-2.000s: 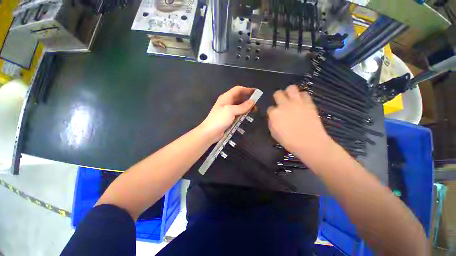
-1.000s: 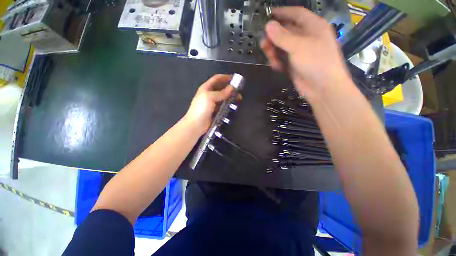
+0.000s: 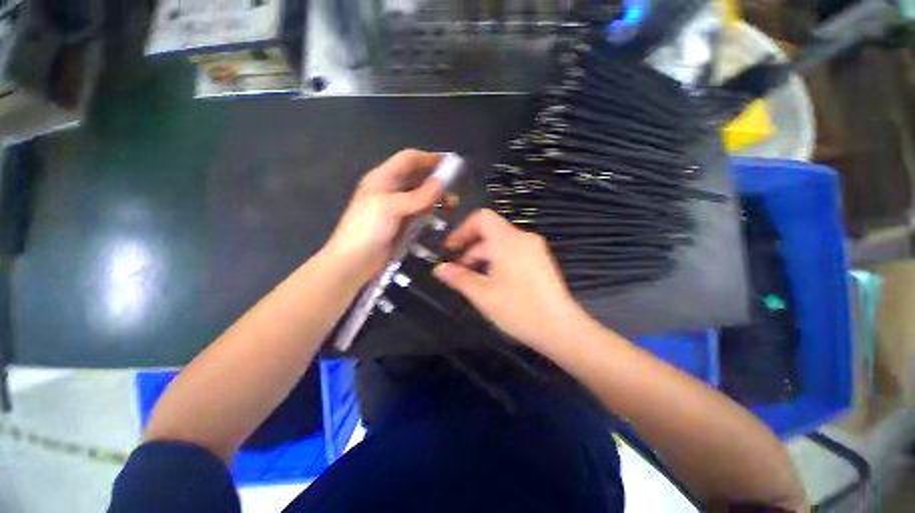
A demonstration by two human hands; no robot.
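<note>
My left hand grips the upper end of a silver insert loading bar, held tilted above the black mat. Small metal holders stick out along the bar's right side, and dark cable lengths run from them down to the right. My right hand is at the bar's right side, its thumb and forefinger close together near an upper holder. Whether a cable is between these fingers is blurred. A fanned pile of black cable lengths with shiny tips lies on the bench to the right.
The steel lower mould plate is at the back, with a spare mould block left of it. A blue tote with black pieces stands at right. A small blue bin is below the front edge. A white bucket is back right.
My right hand has come back from the mould plate to the bar in my left hand. The view has shifted, and the bar now appears further left. The cable pile is uncovered again.
</note>
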